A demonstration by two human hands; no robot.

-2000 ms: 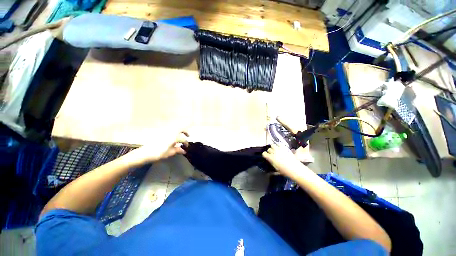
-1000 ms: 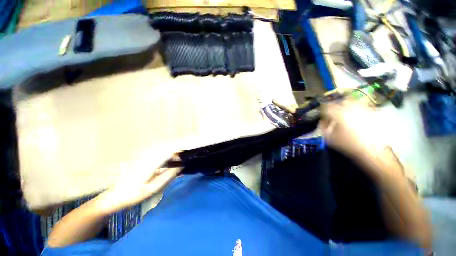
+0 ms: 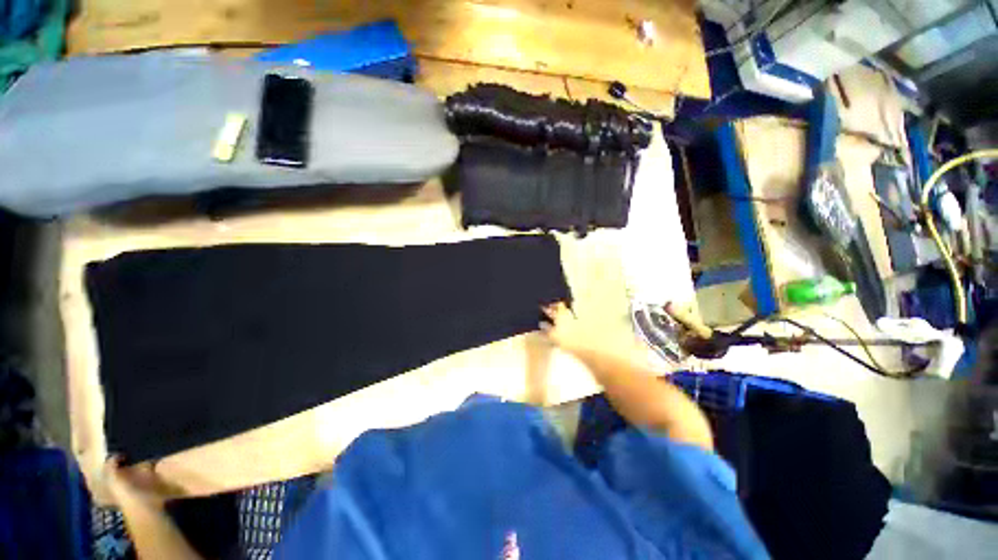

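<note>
A black garment piece lies flat on the tan board, wide at the left and narrower at the right. My left hand is at its lower left corner, the fingers at the cloth's edge. My right hand is at its lower right corner, the fingertips on the cloth's edge. The steam iron rests at the board's right end, right of my right hand, with its hose running to the right.
The pressed stack lies at the back of the board. A grey padded board behind holds a smartphone and a small pale bar. A blue crate heaped with black pieces stands at right. A green bottle lies beyond.
The black piece, earlier bunched and then stretched between my hands at the front edge, now lies spread on the board. My left hand has moved left; my right hand came back from beyond the iron.
</note>
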